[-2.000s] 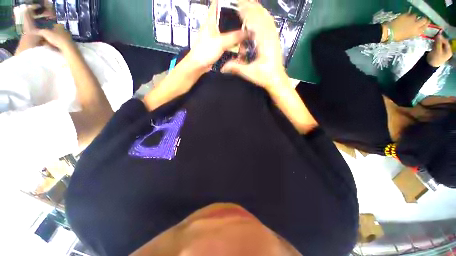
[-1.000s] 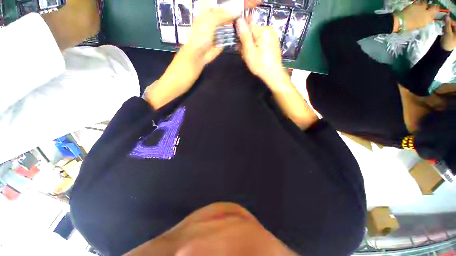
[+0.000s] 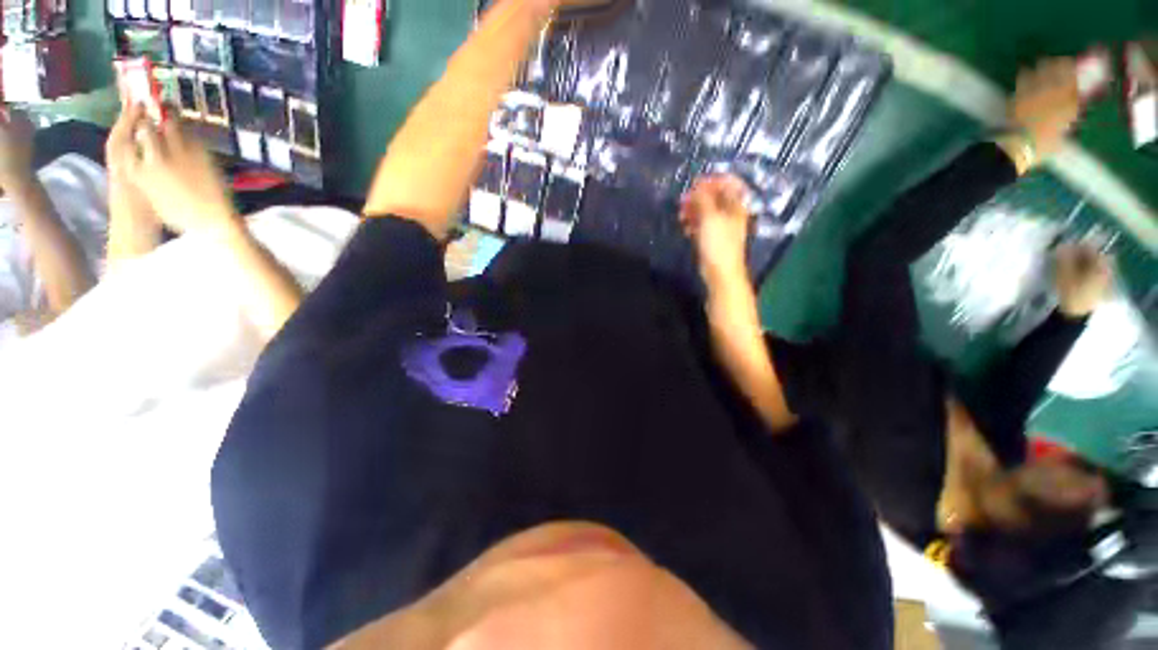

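A large glossy black blister tray lies on the green surface. Several palm-sized units with dark windows and pale rims sit in its left pockets; many other pockets show only shiny black plastic. My left arm reaches forward over the tray, and my left hand is cut off by the top edge, so its fingers are hidden. A dark thing shows beside it. My right hand is over the tray's near part, blurred, with its fingers bent; I cannot tell if it holds anything.
At left, a person in white holds a red-edged unit beside another filled black tray. A red-and-white piece lies between the trays. At right, a person in black works by a pale tangled heap. A pale rail crosses behind.
My hands have moved apart from the unit they held together. My left hand has gone forward to the top edge; my right is lower and further right. More of the tray shows.
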